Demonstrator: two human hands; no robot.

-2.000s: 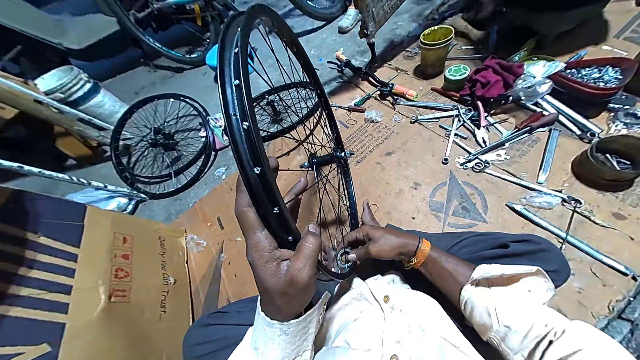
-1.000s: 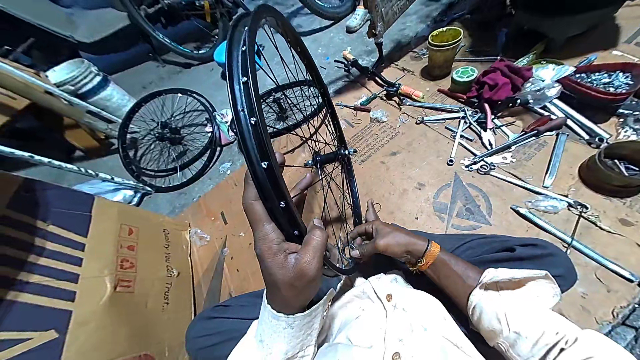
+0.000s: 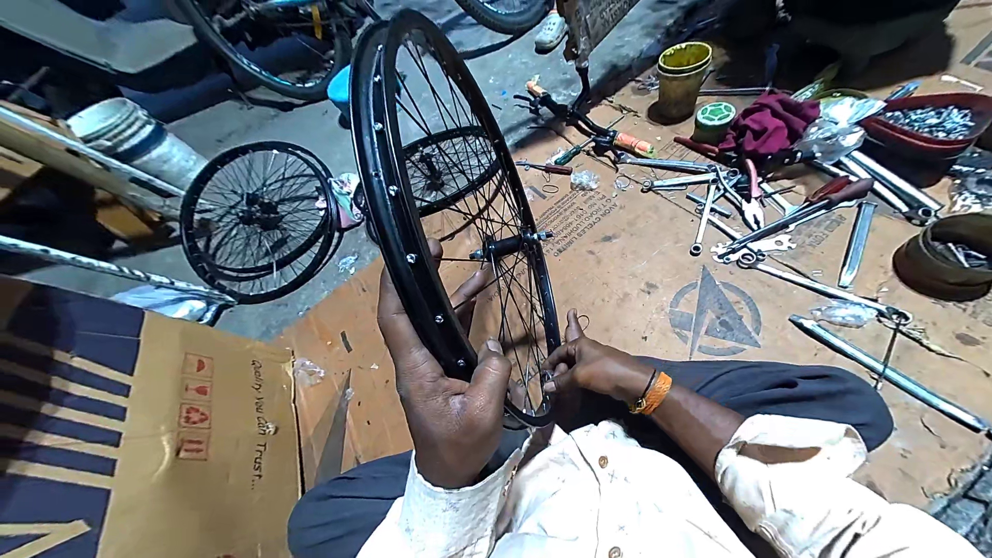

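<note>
A black spoked bicycle wheel [image 3: 411, 256] stands tilted upright in front of me, over my lap. My left hand [image 3: 449, 387] grips its rim from below, with the thumb on the near side and fingers reaching among the spokes. The wheel's hub [image 3: 508, 246] shows at centre right. My right hand [image 3: 585, 364], with an orange band at the wrist, has its thumb and fingertips pinched at the rim's lower right edge, close to the spoke ends. Whether something small, such as a nipple or spoke wrench, is between those fingertips cannot be told.
Several spanners [image 3: 701, 217], pliers [image 3: 752, 198] and a steel bar [image 3: 891, 376] lie on the cardboard at right, near a red bowl of small metal parts [image 3: 930, 147] and a rusty tin [image 3: 942, 267]. A printed carton [image 3: 217, 418] stands at left; more wheels [image 3: 260, 221] lie behind.
The fingers of my right hand have shifted slightly at the lower rim. My left hand keeps its hold, and the wheel stays at nearly the same tilt.
</note>
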